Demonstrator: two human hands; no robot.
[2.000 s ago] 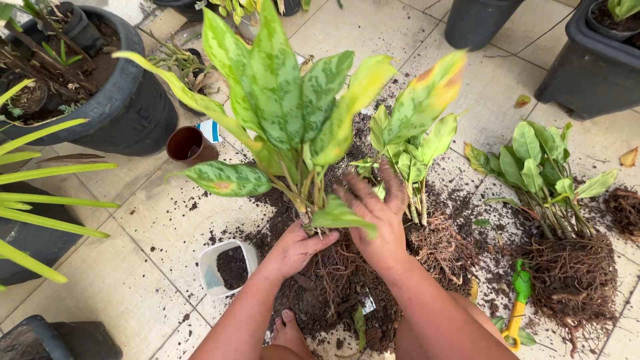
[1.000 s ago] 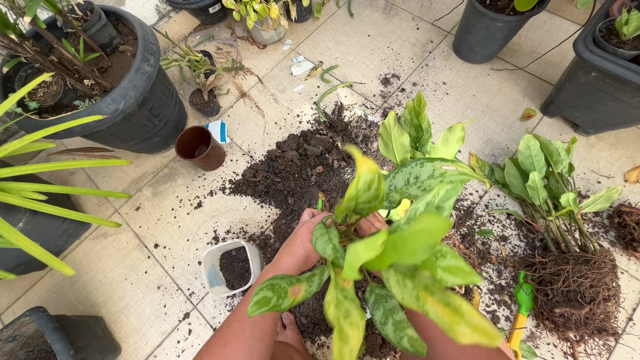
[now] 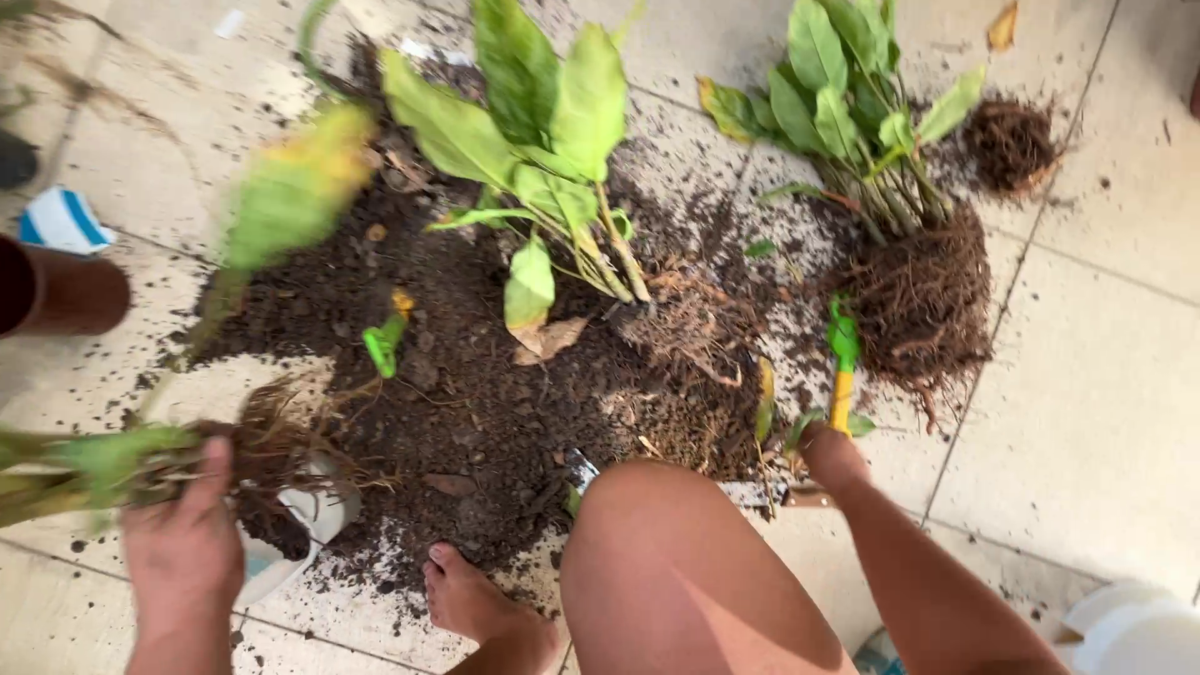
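My left hand is closed around the stem base of a leafy potted-type plant, blurred at the lower left. Its bare roots hang over a white plastic container of soil. My right hand is at the yellow handle of a green-headed garden tool, beside the wooden handle of a knife partly hidden behind my knee; its grip is unclear. A light green plant with roots lies on the dark soil. Another plant with a dense root ball lies at the right.
A small green and yellow tool rests in the soil. A brown pot and a blue-and-white scrap are at the left. A loose root clump lies at the upper right. My bare foot and knee border the soil.
My left hand has moved left with the plant. My right hand has left that plant and moved right, to the tool handles. The view has moved closer to the soil.
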